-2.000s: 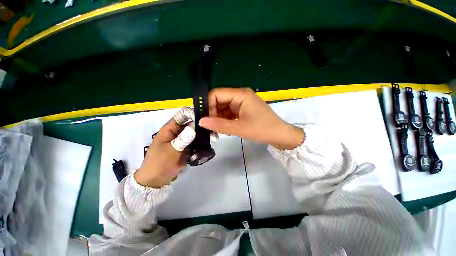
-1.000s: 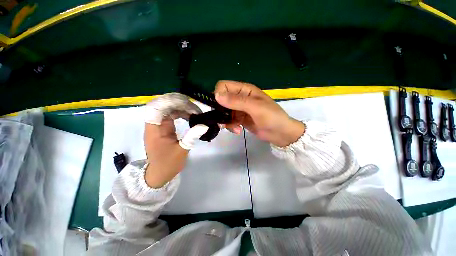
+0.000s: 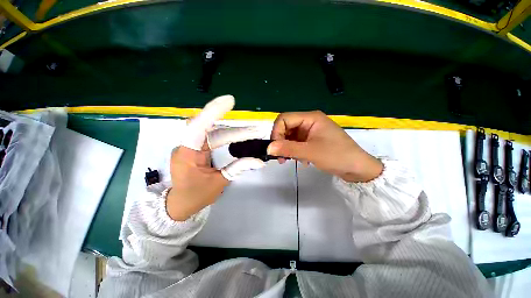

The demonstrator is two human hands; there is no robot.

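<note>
A black wristwatch [image 3: 249, 149] is held over the white work mat [image 3: 256, 209], its dark shape lying roughly level and its strap not clearly seen. My left hand [image 3: 204, 154], with white finger cots, has its thumb below the watch and a finger along its upper side; another finger points up and away. My right hand [image 3: 320, 144], bare, pinches the watch's right end between thumb and fingers. A small black item [image 3: 152, 176] lies on the mat left of my left hand.
Beyond the yellow edge [image 3: 407, 124], black watches such as this one [image 3: 332, 74] lie on the green belt [image 3: 268, 35]. Two rows of watches [image 3: 482, 218] lie on a white sheet at far right. Crumpled film [image 3: 35, 174] is at left.
The watch hung upright with its strap extended; then it was turned and folded, and now it shows as a short level shape. My left fingers have spread. Watches on the belt have shifted left.
</note>
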